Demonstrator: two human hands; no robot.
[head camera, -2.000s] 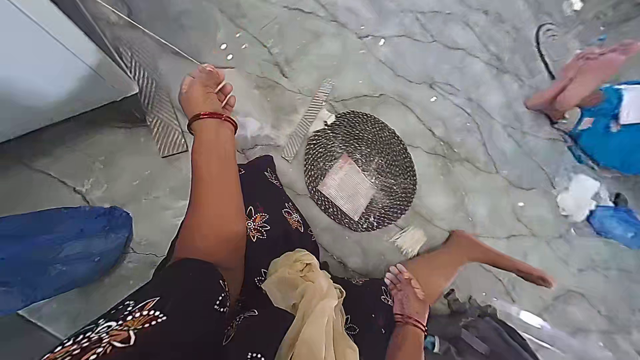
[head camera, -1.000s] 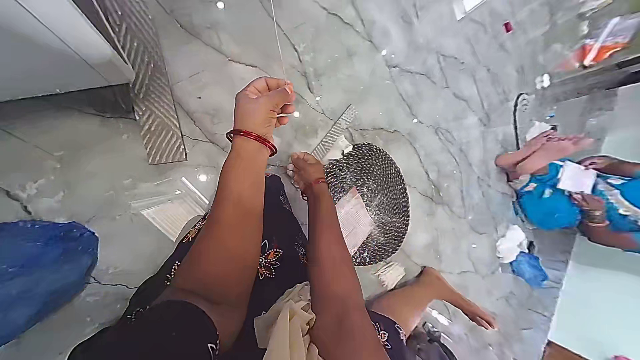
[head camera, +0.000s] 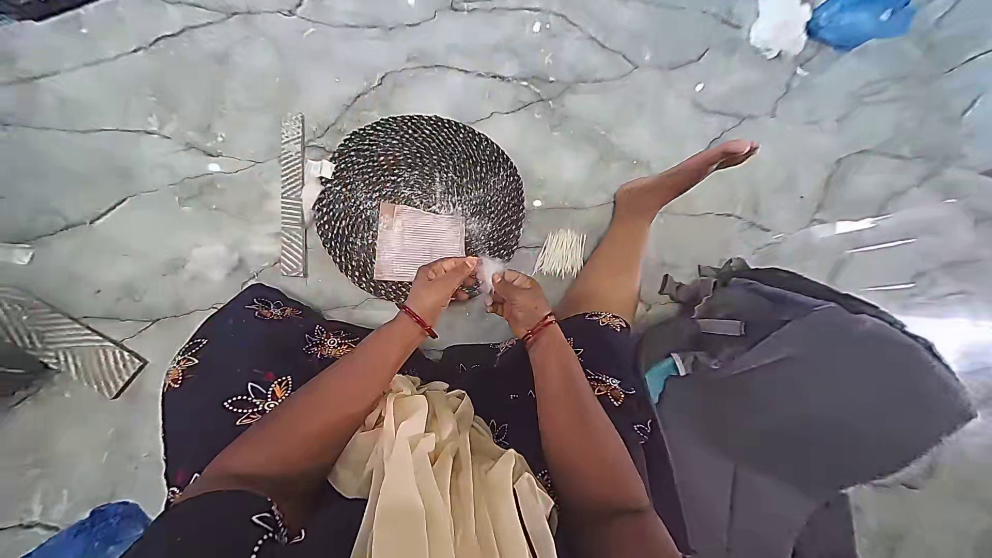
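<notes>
A small tuft of white cotton-like fibre (head camera: 488, 273) is pinched between the fingertips of my left hand (head camera: 440, 291) and my right hand (head camera: 518, 298). Both hands are over the near edge of a round, dark coiled mat (head camera: 418, 159). Just beyond my left hand, a square ridged board (head camera: 418, 242) lies flat on the mat. White fluff is scattered over the mat's surface. To the right of the mat, a bundle of thin pale sticks or wicks (head camera: 561, 253) rests on the floor, near my bent leg.
A narrow patterned strip (head camera: 293, 194) lies left of the mat, beside a small white piece (head camera: 319, 169). Grey fabric or a bag (head camera: 775, 387) is at the right. Blue plastic (head camera: 860, 22) and a white bundle (head camera: 780, 25) lie at the upper right; more blue plastic (head camera: 108, 531) is lower left.
My hands have come together over the mat's near edge. One second ago my left hand was raised with a thin thread, and my right hand was by the narrow strip. The view has turned considerably.
</notes>
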